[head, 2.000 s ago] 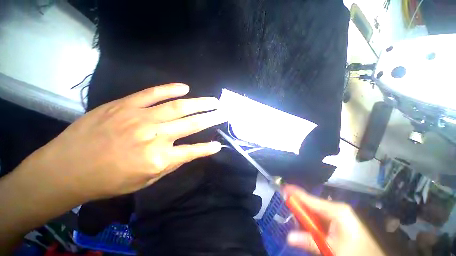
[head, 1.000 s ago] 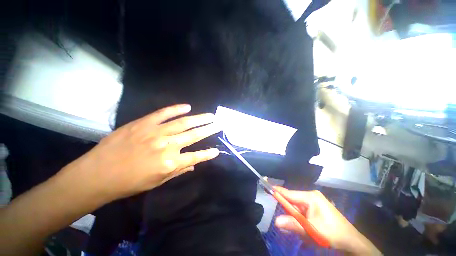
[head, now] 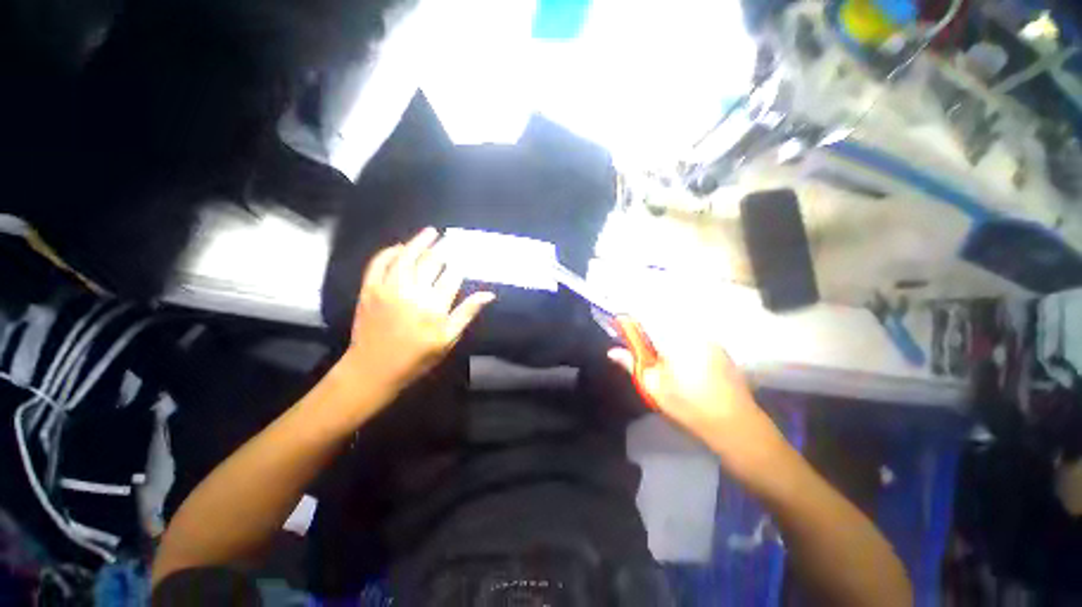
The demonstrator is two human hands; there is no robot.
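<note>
A black garment panel (head: pixel 475 184) lies partly on the white table and partly over the lap, with two pointed corners at its far side. A white rectangular patch (head: pixel 504 259) lies on it. My left hand (head: pixel 409 302) rests palm down on the panel, fingertips at the patch's left end, thumb apart, holding nothing visible. My right hand (head: pixel 682 374) holds the orange-red handles of the scissors (head: pixel 636 356). The silver blades reach to the patch's right end. Whether the tips touch cloth is too blurred to tell.
A dark phone-like rectangle (head: pixel 780 249) lies on the table at right. The white sewing machine (head: pixel 700 71) is overexposed beyond. Blue plastic baskets (head: pixel 831 474) are below at right. Striped black-and-white cloth (head: pixel 71 403) is heaped at left. A yellow-and-blue spool (head: pixel 876 19) shows far right.
The view has shifted back and shows more of the table and lap. The scissors have moved from the patch's lower left to its right end. My left hand stays by its left end.
</note>
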